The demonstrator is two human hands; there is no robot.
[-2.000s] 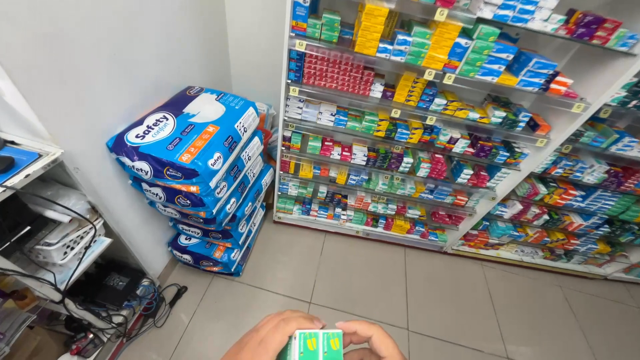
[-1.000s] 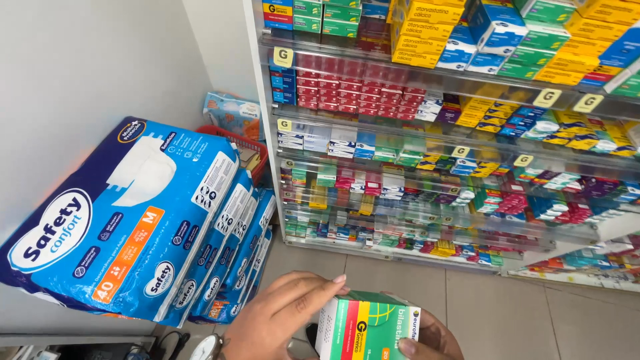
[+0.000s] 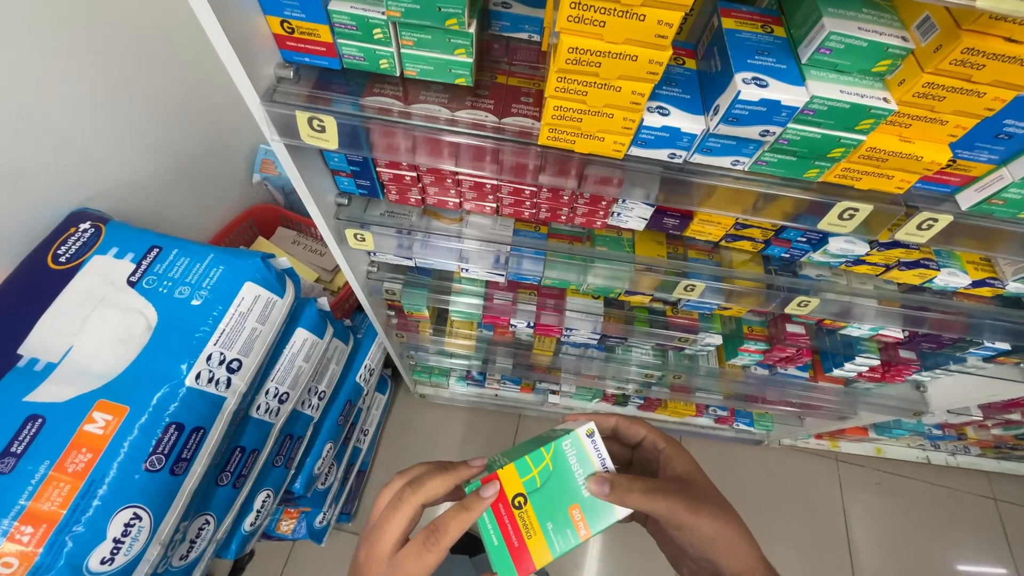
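A green and white medicine box (image 3: pixel 544 500) with a yellow and a red stripe is held between both hands at the bottom middle, its printed front tilted up toward me. My left hand (image 3: pixel 428 516) grips its left edge, thumb and forefinger near the upper left corner. My right hand (image 3: pixel 668 492) holds the right side, with the thumb on the front face and the other fingers behind. Part of the box's back is hidden by the fingers.
Glass-fronted shelves (image 3: pixel 512 148) packed with medicine boxes rise ahead. At left, stacked blue adult diaper packs (image 3: pixel 184 320) stand against the wall, with a red plastic basket (image 3: pixel 256 224) of papers behind them. Grey floor tiles (image 3: pixel 768 512) lie below the shelves.
The view has come much closer to the shelves and diaper packs. The held box, low at the frame's edge two seconds ago, now shows its large front face; both hands are still on it.
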